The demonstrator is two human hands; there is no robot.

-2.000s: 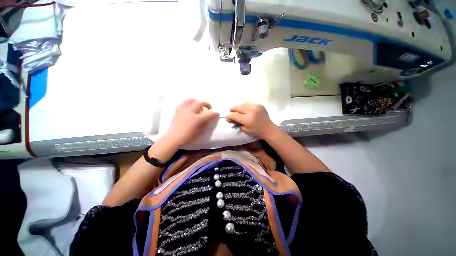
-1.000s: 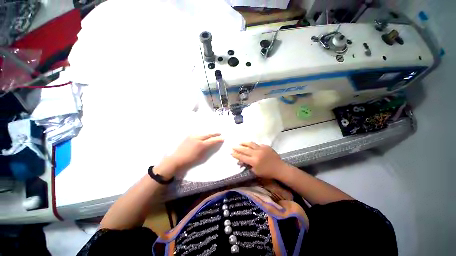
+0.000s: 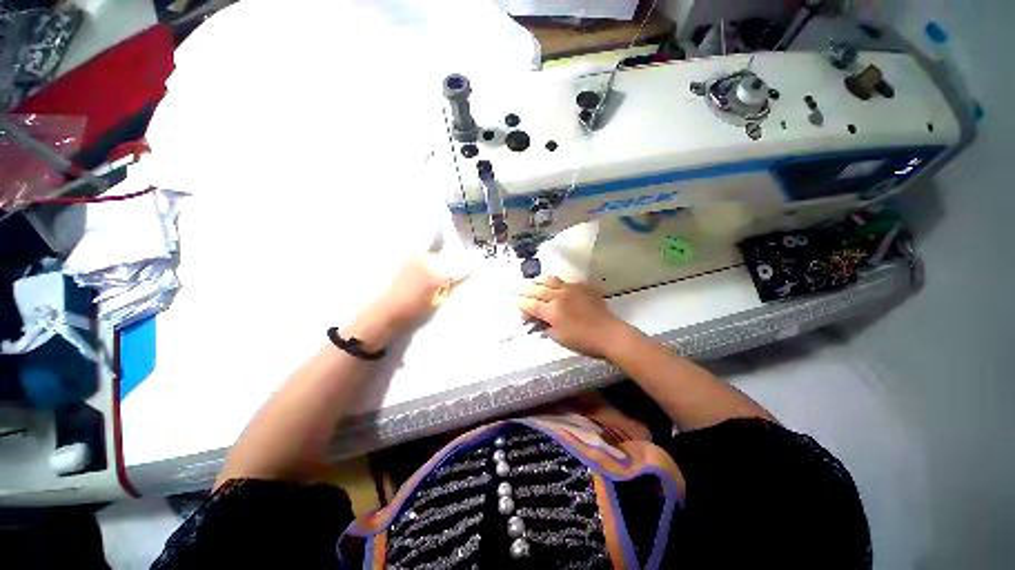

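Note:
A white garment panel (image 3: 473,323) lies under my hands and blends into the bright white table. My left hand (image 3: 429,290) rests on the cloth left of the needle area, fingers toward the presser foot; its fingertips are washed out by glare. My right hand (image 3: 565,314) is on the cloth just below the presser foot, fingers bent, with a small dark tool (image 3: 536,325) showing under them. The white sewing machine head (image 3: 623,167) with a blue stripe stands over the work. The presser foot (image 3: 499,251) is close to both hands.
A stack of small white pieces (image 3: 134,251) is at left beside a blue patch (image 3: 137,354). A broad white heap (image 3: 334,67) is at the back. Red cloth (image 3: 100,84) is at upper left. A green disc (image 3: 676,249), blue handles (image 3: 640,222) and a black patterned pouch (image 3: 818,265) are at right.
Both hands and the cloth have moved forward to the presser foot. My left hand has gone farther in beside the needle area. The view tilted up earlier, showing more of the machine top.

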